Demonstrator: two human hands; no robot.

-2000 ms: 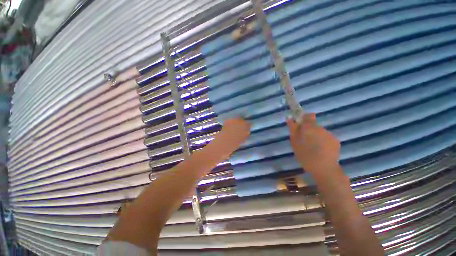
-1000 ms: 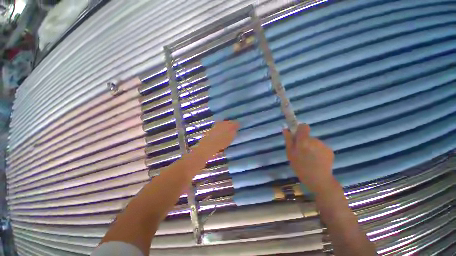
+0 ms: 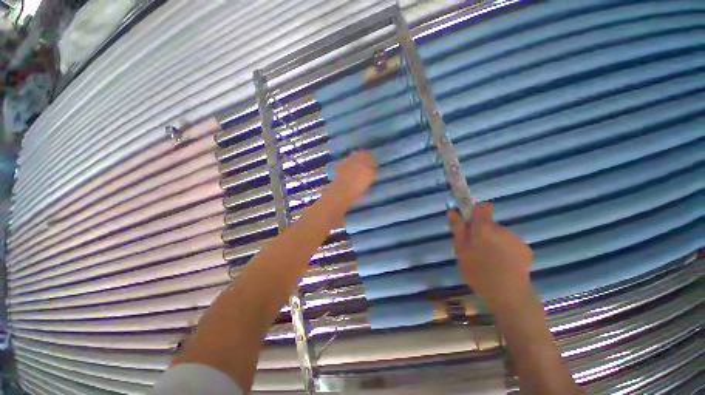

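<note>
A rectangular metal frame (image 3: 437, 127) of thin flat bars lies over the blue ribbed sheet (image 3: 587, 131) and a strip of bare shiny metal bars (image 3: 251, 166). My right hand (image 3: 492, 251) is closed on the frame's right bar. My left hand (image 3: 357, 176) is inside the frame, at the left part of the blue sheet; its fingertips are blurred, and whether it holds anything cannot be told. My left forearm crosses over the frame's left bar and hides part of it. Fine dark cords show beside both long bars.
A pink ribbed sheet (image 3: 147, 200) lies left of the bare strip, a white ribbed sheet (image 3: 154, 85) beyond. Small fittings sit at the sheet edges (image 3: 176, 134). Shiny bars (image 3: 634, 328) lie at the lower right. Crumpled white cloth (image 3: 93, 32) and blurred clutter are at the upper left.
My left hand has moved slightly up the blue sheet, away from me. My right hand still grips the frame; the frame's far bar has come fully into view since the earliest frame.
</note>
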